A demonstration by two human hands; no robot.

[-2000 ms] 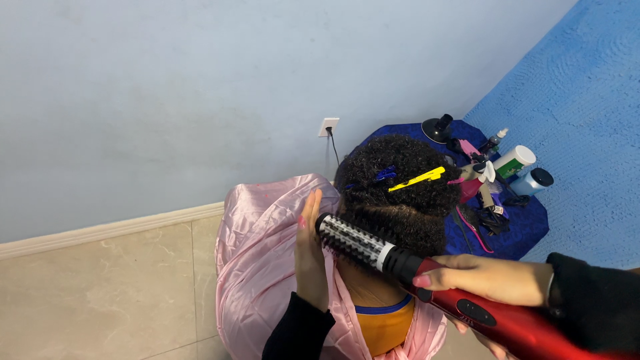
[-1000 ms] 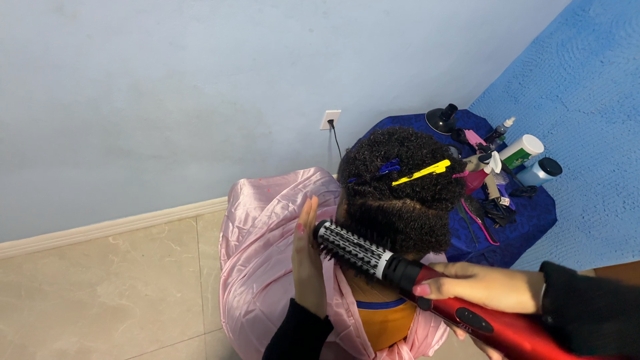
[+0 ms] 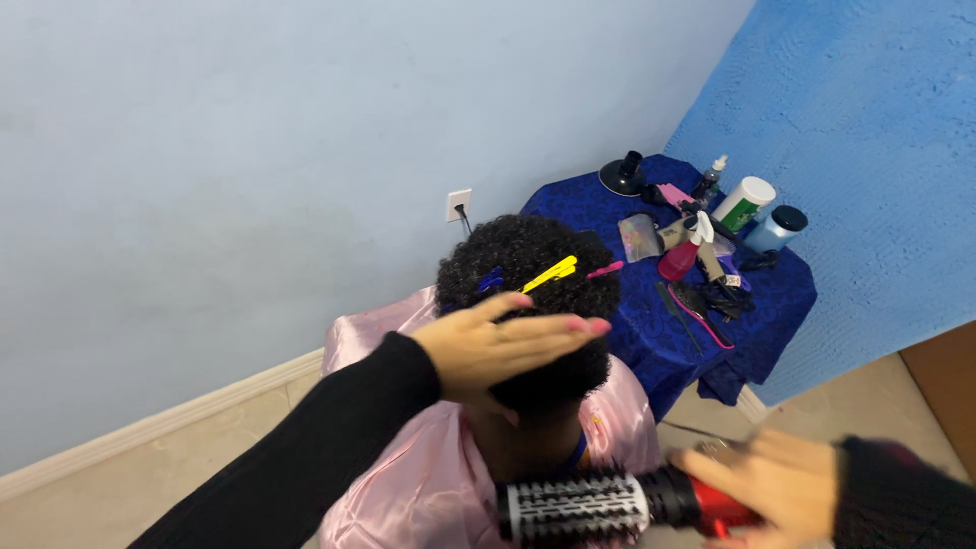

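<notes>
My left hand (image 3: 507,347) lies across the back of a seated person's dark curly hair (image 3: 503,248), palm down with the fingers stretched to the right. At the lower right, my right hand (image 3: 770,480), slightly blurred, grips the red handle of a hot-air round brush (image 3: 579,503). Its bristled barrel is level behind the person's neck, below the hair. A yellow hair clip (image 3: 550,274), a blue clip (image 3: 492,279) and a pink clip (image 3: 606,270) sit in the hair. A pink satin cape (image 3: 412,473) covers the person's shoulders.
Ahead on the right, a table with a blue cloth (image 3: 770,320) holds a magenta spray bottle (image 3: 679,259), a white jar (image 3: 746,203), a blue jar (image 3: 776,229), a pink-edged hairbrush (image 3: 700,314) and a black diffuser (image 3: 624,175). A cord runs from the wall outlet (image 3: 459,206).
My left hand has moved from beside the head onto the back of the hair. The round brush has come away from the hair and down behind the neck, its barrel now level.
</notes>
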